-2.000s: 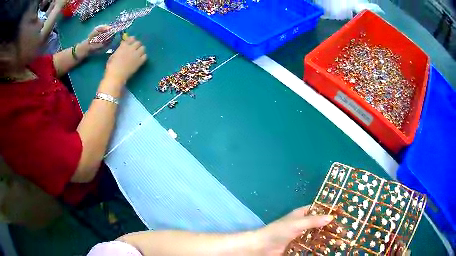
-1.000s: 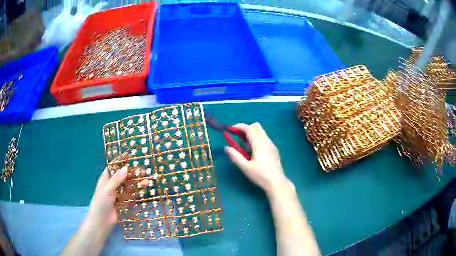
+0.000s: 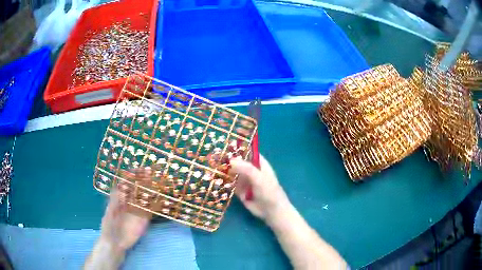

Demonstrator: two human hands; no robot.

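Observation:
A copper-gold sprue frame with rows of small shiny parts is held tilted above the green table. My left hand is blurred, behind and below the frame's lower left; its fingers show partly through the grid. My right hand is at the frame's right edge, its thumb and fingertips against the grid. It also holds the side cutters, with red handles and dark jaws pointing up beside the frame. Part of the cutters and some right fingers are hidden behind the frame.
A red bin of small parts stands beyond the frame. Empty blue bins stand to its right, another blue bin at far left. A stack of sprue frames lies right, with a heap of runners beyond. A striped cloth lies front left.
The frame has turned clockwise from nearly upright to tilted. My right hand has moved left with the cutters and now touches the frame's right side. The cutters now point upward.

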